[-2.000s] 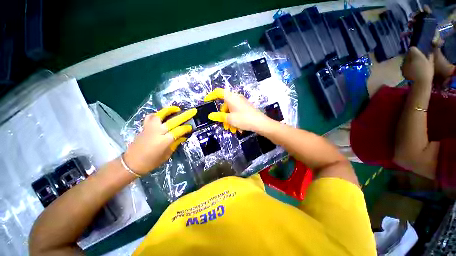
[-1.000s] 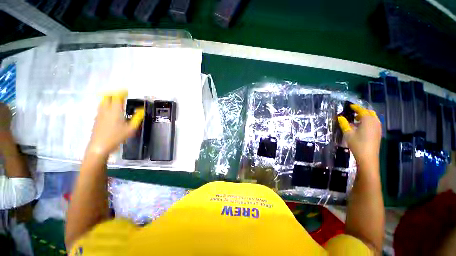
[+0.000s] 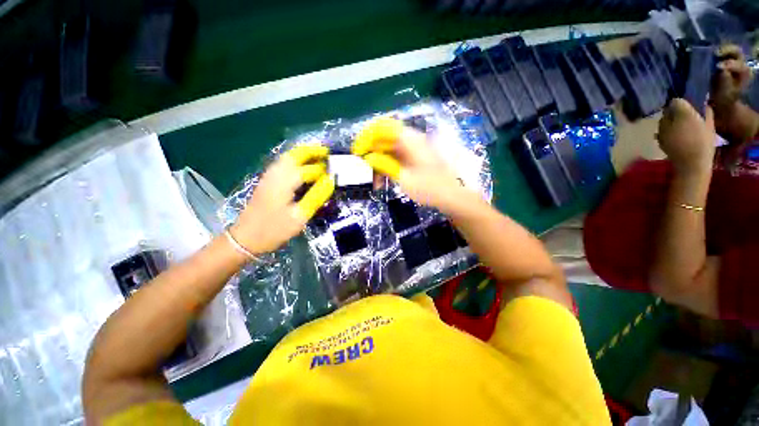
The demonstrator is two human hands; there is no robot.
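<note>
Both hands wear yellow finger cots and are raised over the parts tray. A small pale-faced part point(image 3: 351, 170) lies between my fingertips. My left hand point(image 3: 283, 198) is closed at its left side, with something dark partly showing between the fingers. My right hand point(image 3: 412, 165) is closed at its right side. The fingers hide the part's ends. Below, the parts tray point(image 3: 366, 270) lies in crinkled clear film, with small black parts point(image 3: 350, 239) in its pockets. A dark device housing point(image 3: 135, 273) lies on the white sheet at the left, partly behind my left forearm.
The white sheet point(image 3: 75, 212) covers the left bench. More housings point(image 3: 503, 79) stand in a row at the upper right, with blue film point(image 3: 593, 137) beside them. A person in maroon point(image 3: 641, 233) holds a dark housing at right. A red stool point(image 3: 474, 308) shows below the bench edge.
The view has turned back right. My hands, apart a second ago at the housings and the parts tray, are now together over the tray. One of the two housings no longer shows on the sheet.
</note>
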